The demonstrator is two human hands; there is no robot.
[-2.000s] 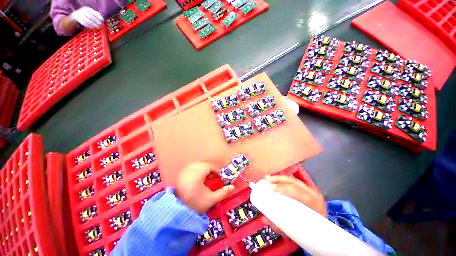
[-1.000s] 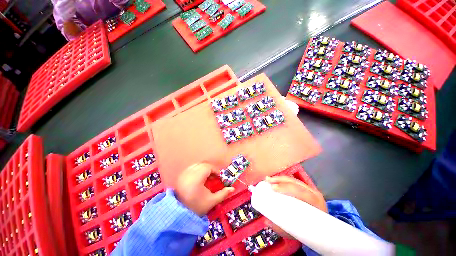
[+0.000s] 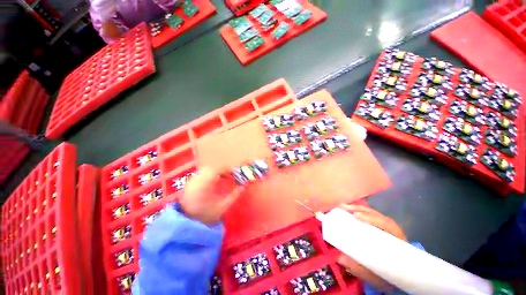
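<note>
My left hand (image 3: 206, 195) holds a circuit board (image 3: 250, 172) at its fingertips, slightly blurred, above the flat orange-red work board (image 3: 323, 184). My right hand (image 3: 375, 224) holds the white glue syringe (image 3: 398, 253), its thin needle (image 3: 305, 206) pointing up-left, apart from the held circuit board. Several circuit boards lie in two columns on the far part of the work board. The work board lies over the red compartment tray (image 3: 230, 114), whose pockets are partly filled with circuit boards.
A red loaded board panel (image 3: 415, 138) stands at right. Red trays are stacked at left (image 3: 40, 219). A white wad (image 3: 358, 131) touches the work board's far edge. Across the green bench (image 3: 190, 75), a person in pink sits by trays and green boards.
My left hand has moved up-left with the circuit board, away from the needle. My right hand and the syringe now sit further right in view. The whole scene has shifted rightward.
</note>
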